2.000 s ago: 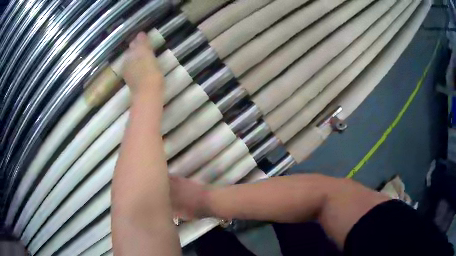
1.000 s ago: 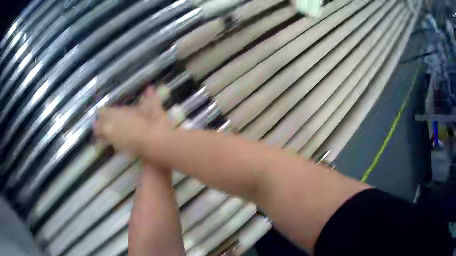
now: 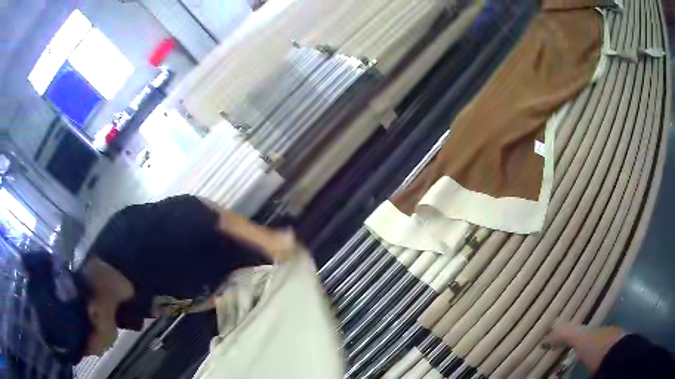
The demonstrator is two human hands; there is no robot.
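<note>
The rack of long parallel rods runs up the right side, with fabric-covered rods (image 3: 548, 259) in beige and bare chrome rods (image 3: 370, 289) beside them. A brown piece with cream edging (image 3: 503, 126) lies spread over the far part of the rack, its cream border towards me. My right hand (image 3: 581, 342) is small and blurred at the lower right, over the beige covered rods' outer edge. Whether it grips anything cannot be told. My left hand is out of the picture.
Another person (image 3: 163, 237) in dark clothing leans in at the left, holding a cream knit piece (image 3: 285, 326). More racks of rods (image 3: 311, 81) stand behind. Grey floor (image 3: 651, 274) shows at the right edge.
The view has swung up and away from the near rods. My left hand has left the picture and my right hand is now at the lower right. The brown piece and the other person have come into view.
</note>
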